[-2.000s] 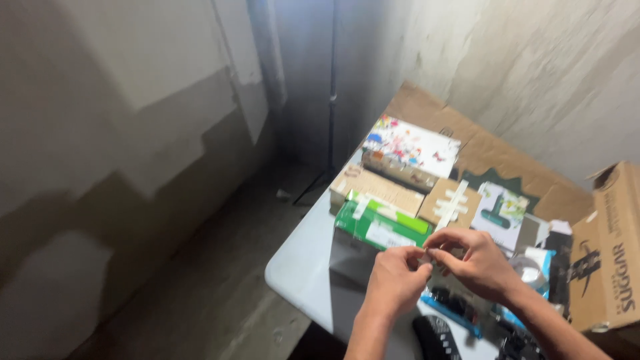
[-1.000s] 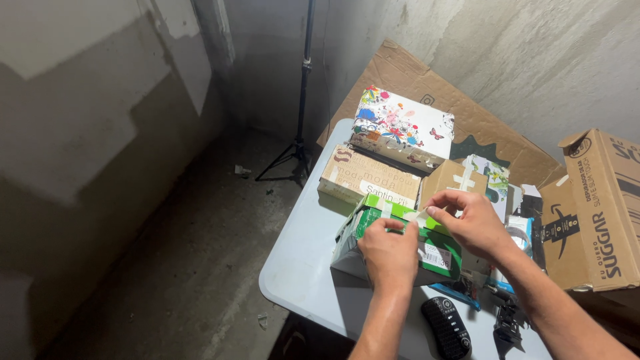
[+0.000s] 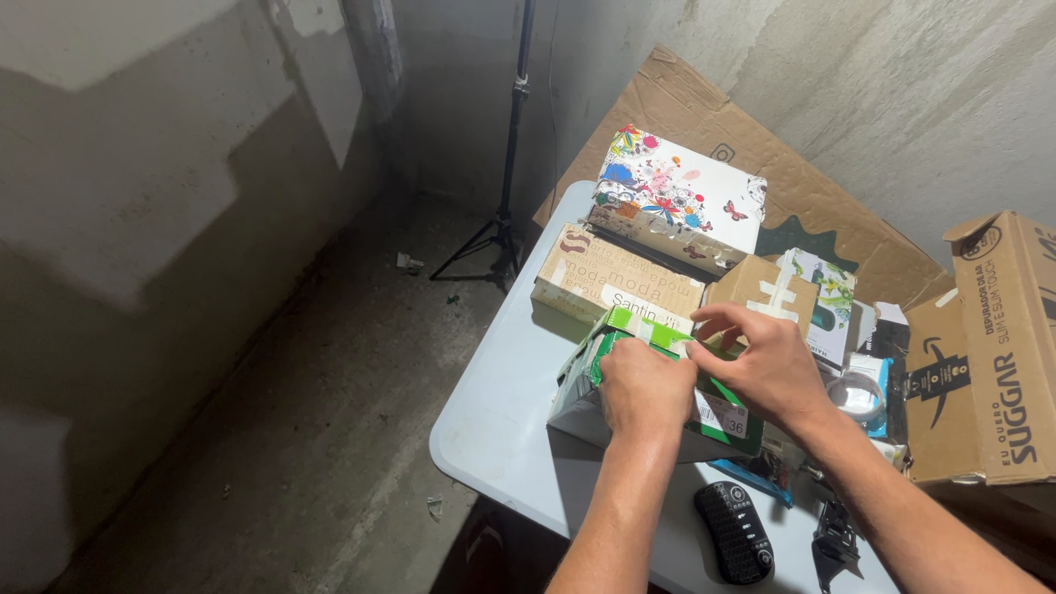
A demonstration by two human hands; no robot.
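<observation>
My left hand (image 3: pixel 648 388), its fingers curled, presses on the top edge of a green and white shoebox (image 3: pixel 577 404). Pale tape (image 3: pixel 640 328) crosses the box's bright green lid flap just beyond my knuckles. Thumb and fingers of my right hand (image 3: pixel 755 355) are bent around the flap's right end, where a small piece of pale tape shows near the thumb; whether they grip it cannot be told. A tan printed shoebox (image 3: pixel 615 276) stands right behind the green one. Behind my right hand is a small brown carton (image 3: pixel 747 285) with tape strips.
On the white table (image 3: pixel 495 421) also stand a floral box (image 3: pixel 681 194), a hair-product box (image 3: pixel 829 309), a roll of tape (image 3: pixel 855 394), a mini keyboard (image 3: pixel 733 532) and a black bracket (image 3: pixel 835 540). A large cardboard box (image 3: pixel 1006 346) is at right, a tripod (image 3: pixel 507 165) behind.
Both hands were together two seconds ago; my left hand is now lowered onto the green box's top edge and my right hand is at the flap's right end. The view has shifted.
</observation>
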